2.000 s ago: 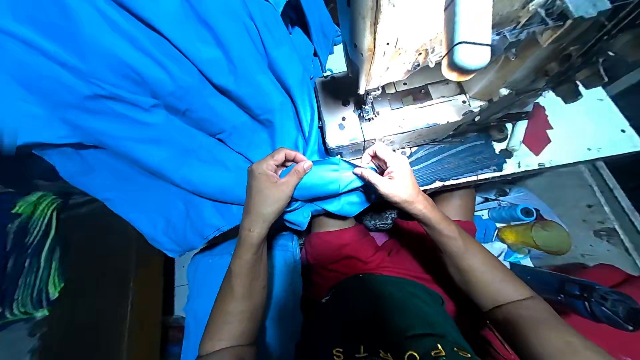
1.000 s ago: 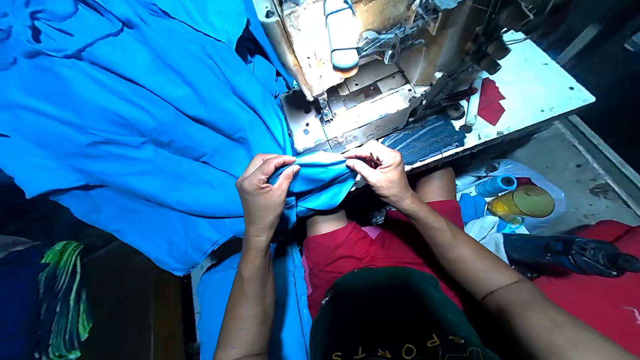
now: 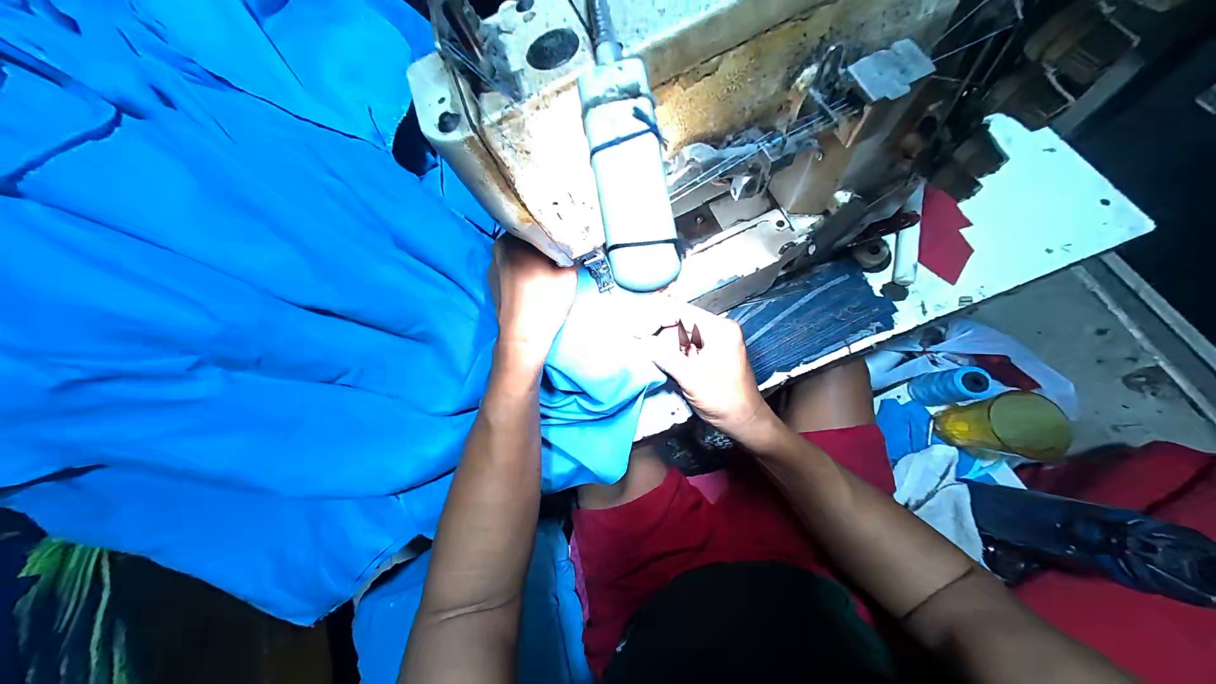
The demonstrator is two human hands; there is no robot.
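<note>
A large bright blue cloth [image 3: 285, 361] lies in folds over the left side and runs under the head of an industrial sewing machine [image 3: 541, 161]. My left hand [image 3: 534, 290] is on the cloth close to the left of the presser foot [image 3: 598, 270]; its fingers are hidden behind the machine head. My right hand [image 3: 708, 361] pinches the cloth edge just right of and below the presser foot, where strong glare washes out the fabric. A white tubular lamp [image 3: 635, 180] is tied to the machine head above the hands.
Dark blue striped material [image 3: 812, 313] lies at the front of the white table [image 3: 1054, 209], with a red scrap [image 3: 943, 237] behind it. Right of my lap are a blue thread cone [image 3: 950, 385], a yellow translucent cup [image 3: 1007, 425] and a dark plastic-wrapped object [image 3: 1092, 537].
Both hands have moved with the cloth from the table's front edge up to the presser foot. My left hand has passed partly behind the machine head.
</note>
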